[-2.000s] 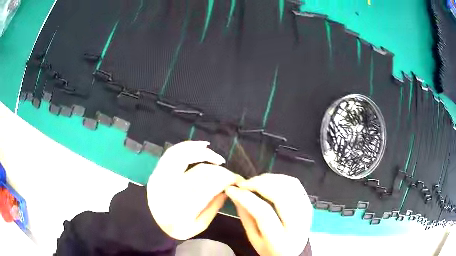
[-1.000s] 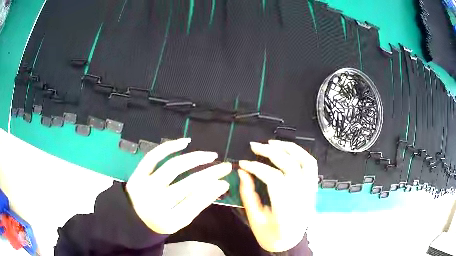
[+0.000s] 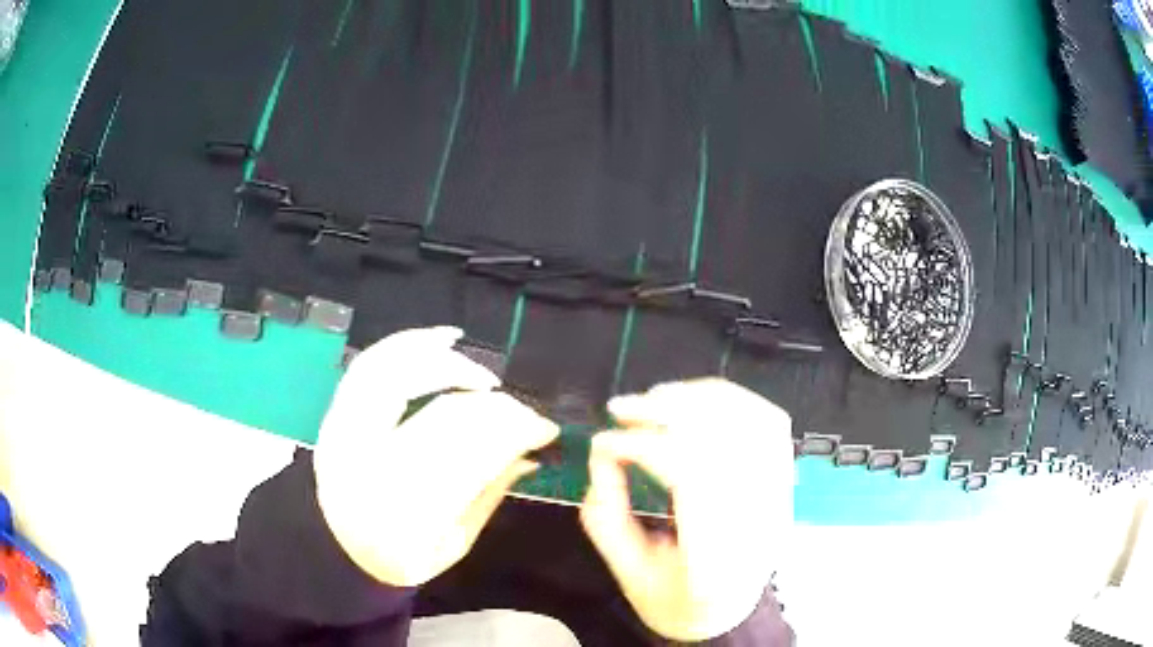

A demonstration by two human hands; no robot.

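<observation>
Black flat ribbon cables lie side by side on the green mat, with thin green gaps between them. Small dark connector blocks form a stepped row at their near ends. Thin black bars lie in a stepped line across the strips. A round clear dish full of tangled black clips sits on the cables at the right. My left hand and my right hand are at the near mat edge with curled fingers, a small gap apart. Glare hides whether either holds a small part.
A second black bundle lies at the far right. A blue tray with red items is at the lower left, below the pale table edge. A shiny clear thing is cut off at the top left corner.
Two seconds ago my fingertips met over a strip end; one second ago my hands were spread flatter. Now they are apart with fingers curled. The view has shifted slightly.
</observation>
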